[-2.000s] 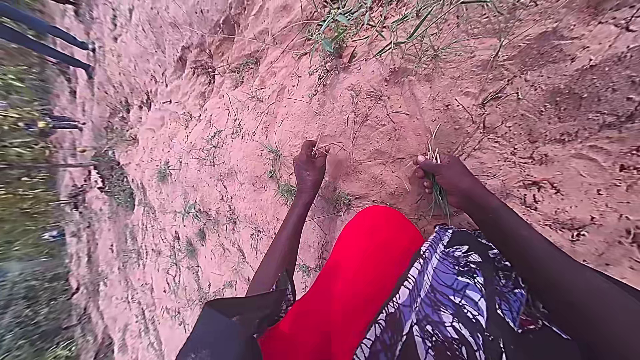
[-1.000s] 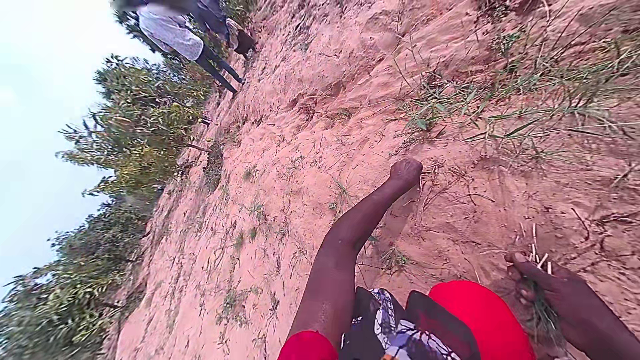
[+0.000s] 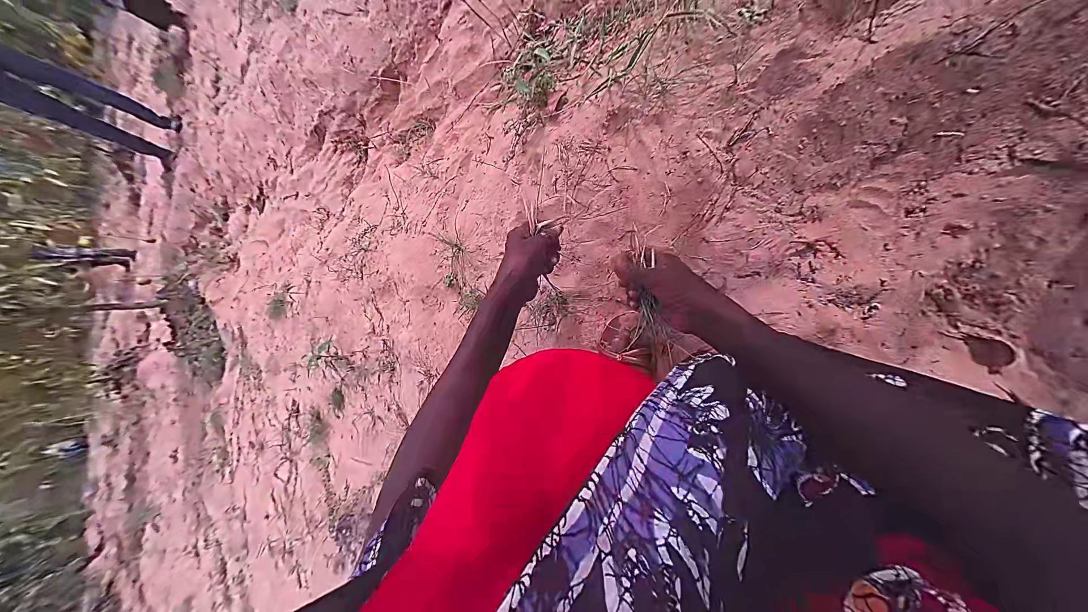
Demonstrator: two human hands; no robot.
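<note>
My left hand (image 3: 531, 253) is closed on a small grass tuft with pale roots or stalks (image 3: 534, 221) poking out past the fingers. Just to its right, a short gap away, my right hand (image 3: 659, 285) grips a larger bunch of grass (image 3: 651, 316); green blades hang toward my body and pale ends stick out on the far side. Both hands are over reddish, sandy soil (image 3: 476, 178). Part of a foot (image 3: 619, 333) shows below the right hand. Red cloth (image 3: 510, 459) and patterned purple, white and black cloth (image 3: 637, 501) cover my lap.
Green weeds and long grass (image 3: 535, 81) grow beyond my hands. Small grass tufts (image 3: 455, 246) dot the soil at left. At the upper left are a person's legs in dark trousers (image 3: 85, 106). Blurred vegetation (image 3: 42, 357) runs down the left edge, and the view lies sideways.
My left hand, a second ago at the soil near the long grass, is now back close to my right hand. The right hand keeps its grass bunch. The view has swung noticeably.
</note>
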